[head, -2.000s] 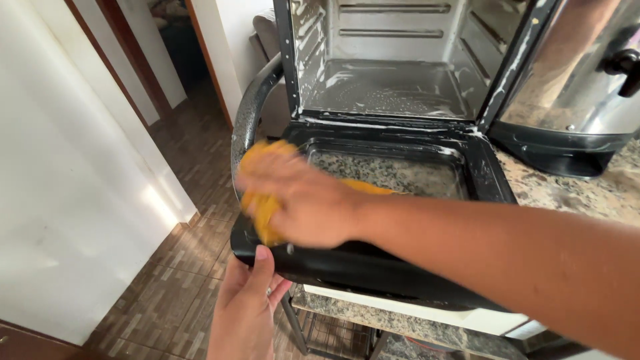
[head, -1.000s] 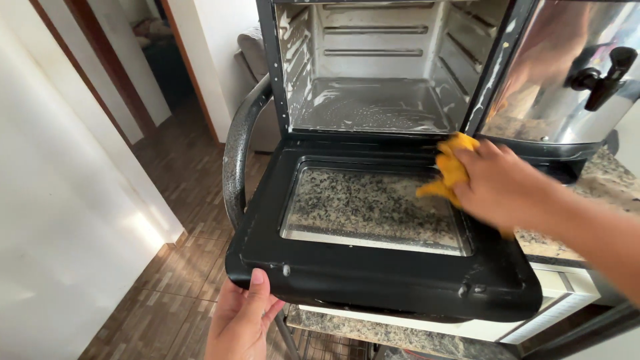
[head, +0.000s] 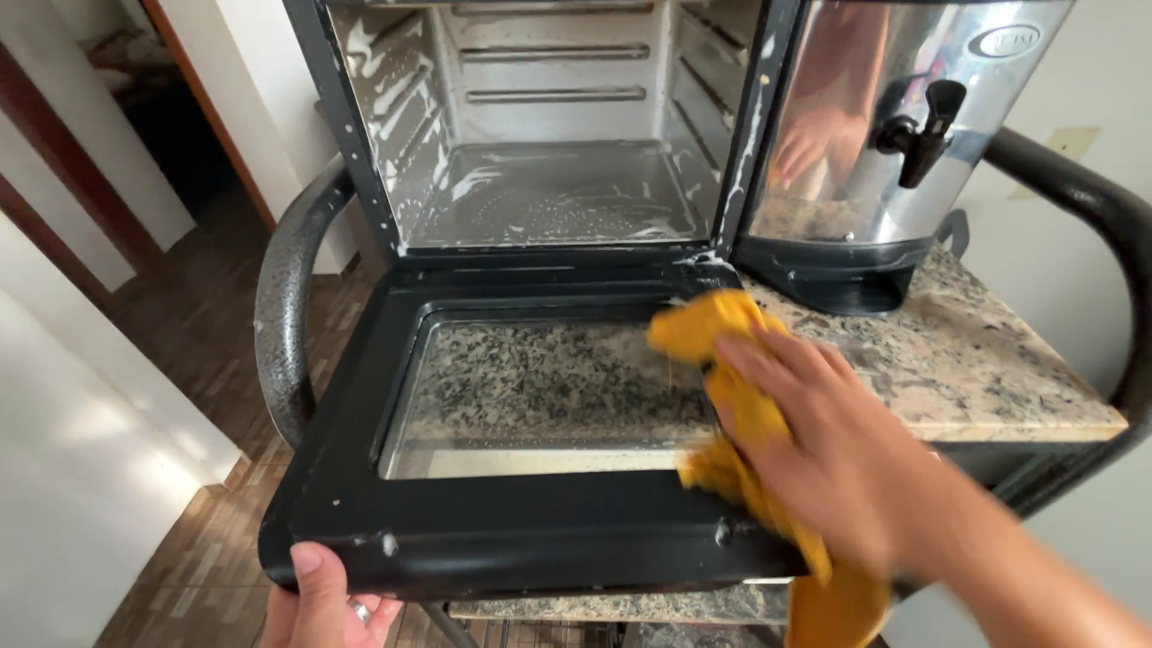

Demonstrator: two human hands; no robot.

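My left hand point(head: 328, 603) holds the near left corner of the lowered black oven door point(head: 504, 531), thumb on top and fingers beneath. On the door's right side, my right hand point(head: 810, 423) presses a yellow cloth point(head: 751, 396), blurred by motion; one end of the cloth hangs past the door's edge. Speckled stone shows through the door's glass window point(head: 549, 378). Behind the door, the oven cavity point(head: 558, 193) stands open, with white foam streaks on its walls and floor. More foam lies along the frame and near the right hinge.
To the right, a shiny metal drink dispenser point(head: 900, 117) with a black tap point(head: 922, 135) stands on a granite countertop point(head: 972, 360). Curved dark metal rails point(head: 292, 306) flank both sides. A lower granite shelf point(head: 630, 607) shows beneath the door. Tiled floor and a doorway lie at left.
Two seconds ago my right hand and the cloth were at the door's left side; they have moved to its right side. My left hand stays at the near left corner. The view is closer.
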